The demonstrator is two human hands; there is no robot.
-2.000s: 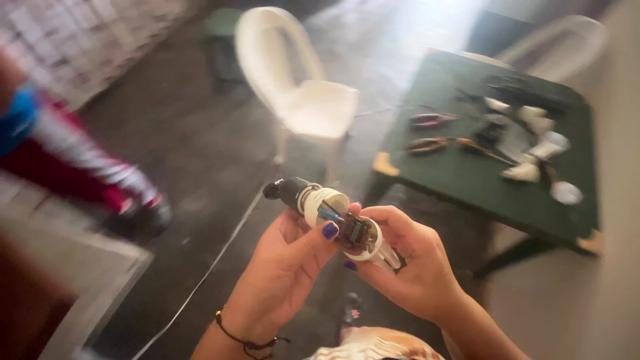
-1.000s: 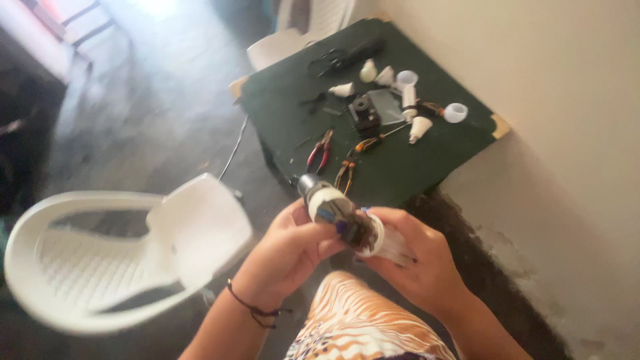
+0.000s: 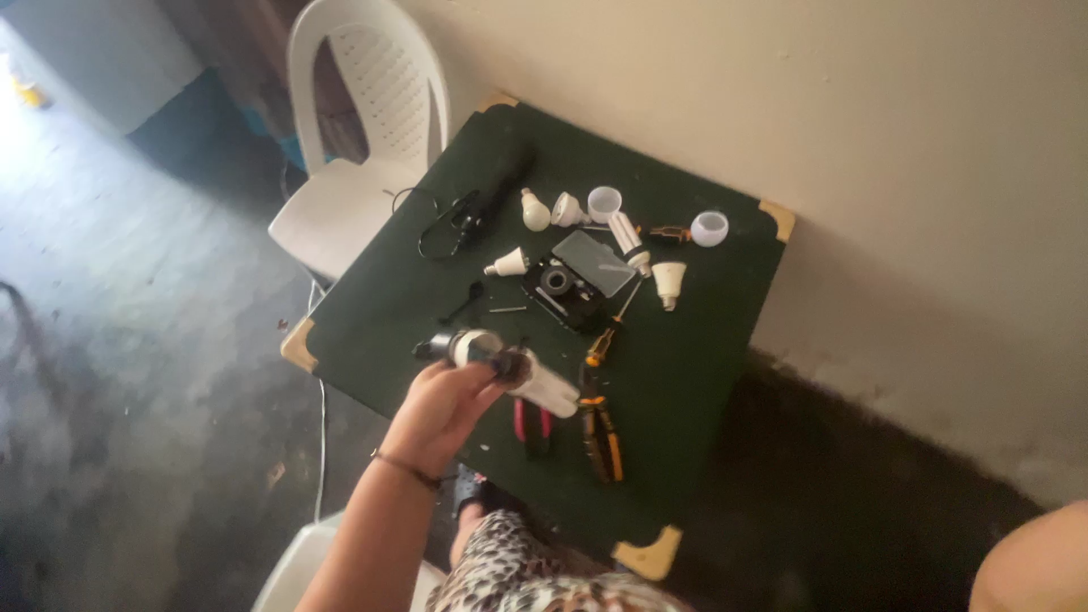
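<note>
My left hand (image 3: 446,404) grips an opened compact fluorescent bulb (image 3: 544,384) over the front left part of the green table (image 3: 680,391). The bulb's white tubes point right; its white base collar (image 3: 478,347) and a black socket (image 3: 438,346) are at the left, with dark inner parts between. Just beyond the tubes lie red-handled pliers (image 3: 533,423) and orange-and-black pliers (image 3: 602,433). Of my right arm only a blurred part shows at the lower right edge; the right hand is out of view.
Several bulbs (image 3: 669,285), white diffuser covers (image 3: 709,229), a screwdriver (image 3: 602,342), a black case with a clear lid (image 3: 593,262) and a black cable (image 3: 463,221) lie on the table. A white plastic chair (image 3: 340,204) stands at its far left side, against the wall.
My right hand has let go of the opened bulb and left the view. My left hand now holds it alone, over the table. The view has turned toward the table.
</note>
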